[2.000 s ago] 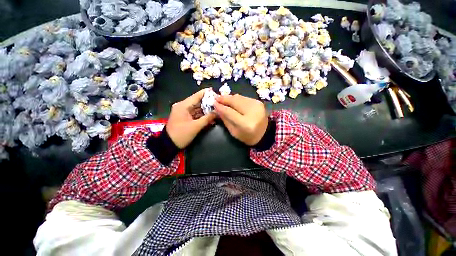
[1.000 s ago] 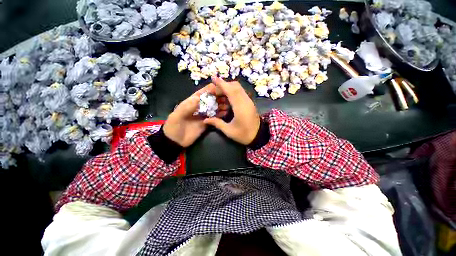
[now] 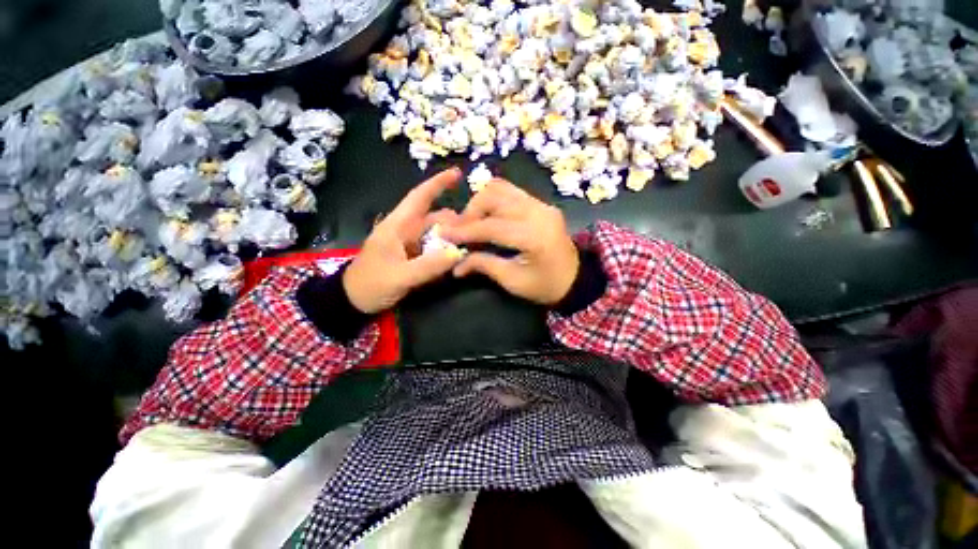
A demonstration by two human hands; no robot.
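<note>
A small whitish flower piece (image 3: 438, 242) with a yellow spot is between my two hands, partly hidden by fingers. My left hand (image 3: 395, 255) holds it from the left between thumb and fingers, index finger raised. My right hand (image 3: 517, 245) touches it from the right with its fingertips. A loose flower heart (image 3: 480, 176) shows just beyond my right fingers. The pile of small lilac-white and yellow hearts (image 3: 547, 91) lies straight ahead. Glued grey-lilac flower heads (image 3: 139, 182) are heaped at the left.
A red packet (image 3: 383, 341) lies under my left forearm. A metal basin (image 3: 287, 67) of flower heads stands behind the left heap, another basin (image 3: 871, 105) at far right. A glue bottle (image 3: 783, 179), white rag (image 3: 812, 110) and gold tubes (image 3: 874, 195) lie at right.
My hands were cupped around the flower piece. Now it is turned with its yellow spot showing, and my left index finger is lifted. The view has shifted slightly.
</note>
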